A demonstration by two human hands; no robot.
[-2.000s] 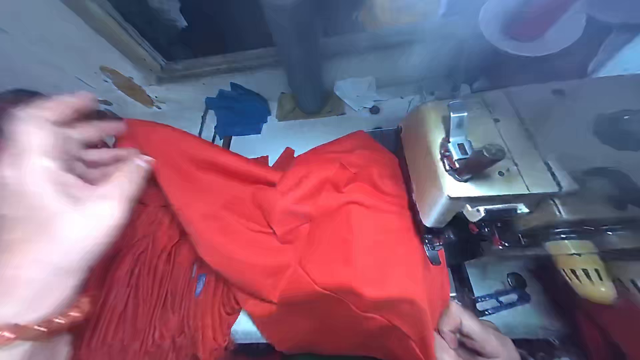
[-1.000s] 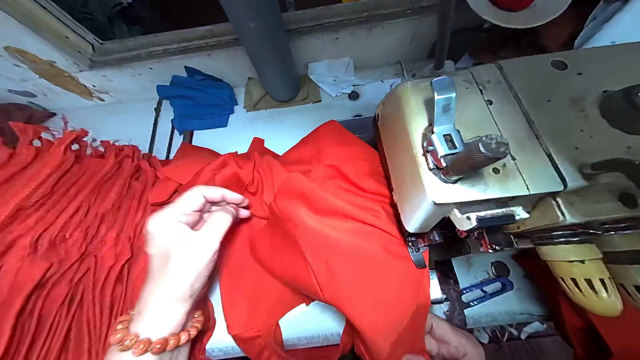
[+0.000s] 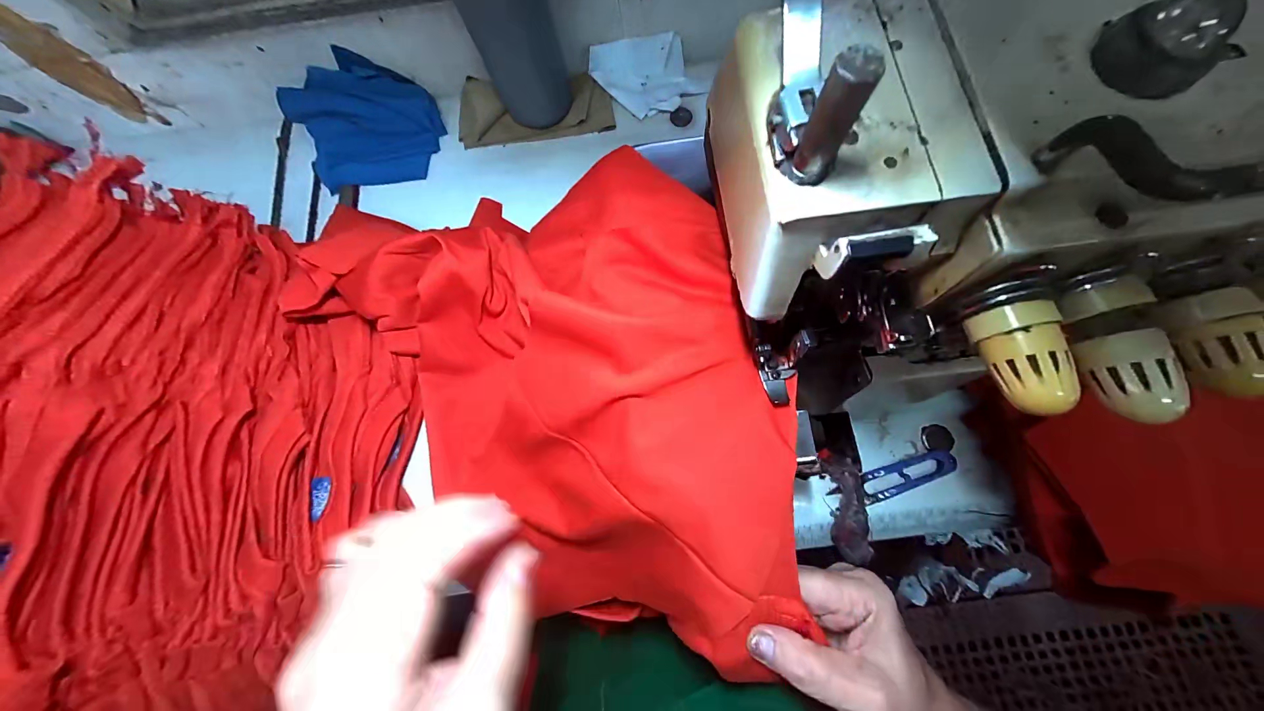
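Note:
A red fabric garment piece (image 3: 632,395) lies bunched across the sewing machine's bed, its right edge beside the presser foot (image 3: 775,380) of an overlock-type sewing machine (image 3: 839,148). My right hand (image 3: 849,632) pinches the garment's lower right corner between thumb and fingers. Blurred by motion, my left hand (image 3: 425,602) is over the garment's lower left edge, its thumb and fingers apart; no cloth shows between them. To the left lies a large stack of gathered red fabric pieces (image 3: 178,425), several with small blue marks.
Blue cloth (image 3: 365,123), brown cloth (image 3: 474,114) and a white scrap (image 3: 642,74) lie behind, near a grey post (image 3: 518,59). Blue-handled thread snips (image 3: 908,476) lie right of the needle area. Yellow slotted caps (image 3: 1032,355) hang above more red cloth (image 3: 1165,494). Green fabric (image 3: 652,671) shows below.
My left hand was on the garment's upper left part one second ago and is now lower, off that spot. My right hand still holds the lower right edge. The view has shifted.

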